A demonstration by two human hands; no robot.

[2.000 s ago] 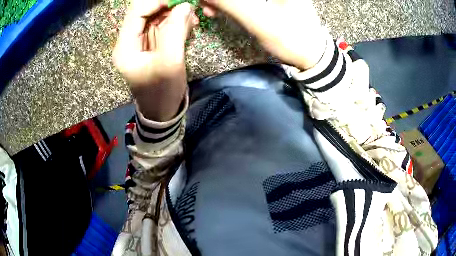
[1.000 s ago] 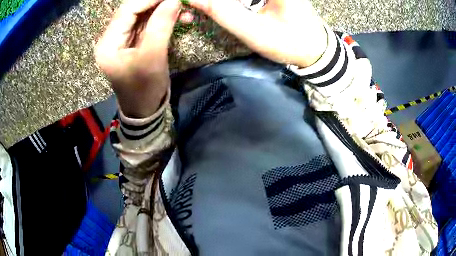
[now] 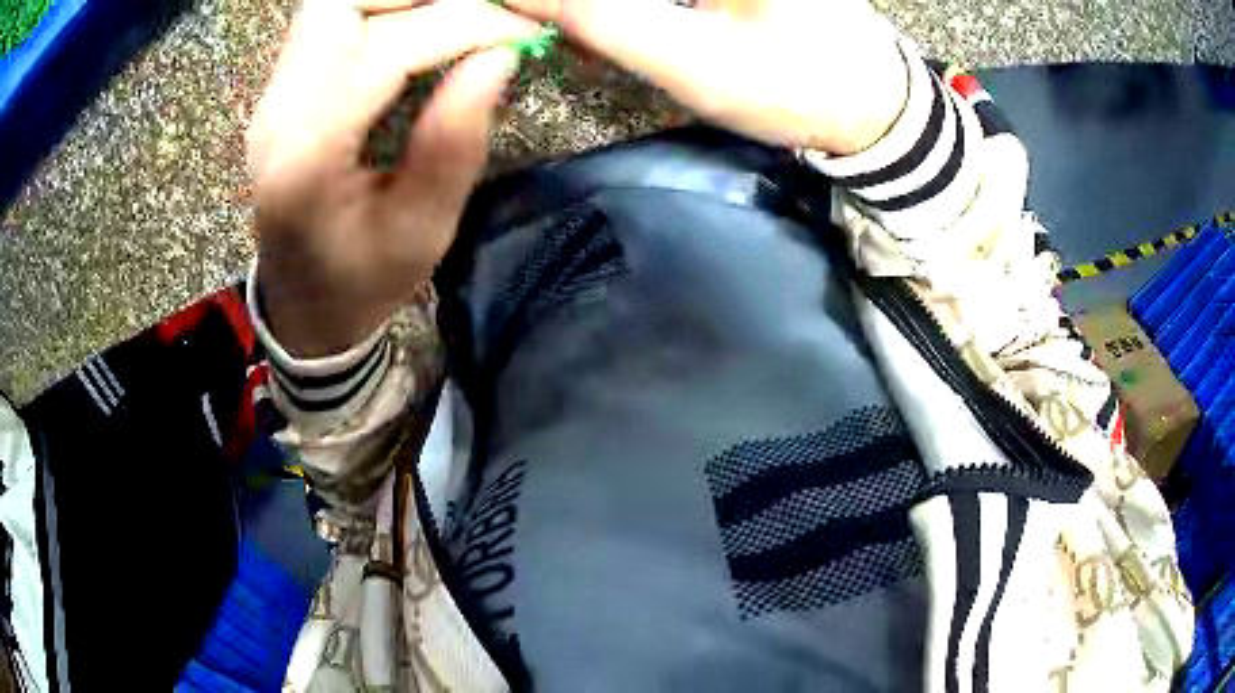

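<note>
A small bright green part (image 3: 536, 43) shows at the fingertips of my left hand (image 3: 359, 163), near the top edge. My left thumb and fingers pinch it. My right hand (image 3: 759, 68) is beside it at the top, its fingers cut off by the picture's top edge. I cannot tell what my right hand holds; no knife blade shows. Both hands are over the front of the speckled bench top (image 3: 149, 176).
A blue tray (image 3: 68, 102) with green pieces stands at the upper left. A person's black sleeve (image 3: 129, 501) is at the lower left, by a red item. A cardboard box (image 3: 1140, 393) and blue ribbed crates (image 3: 1192, 318) are at the right.
My left hand has moved left and a little down, and its thumb has opened away from the fingers. The green part shows more clearly. The right hand has shifted slightly up.
</note>
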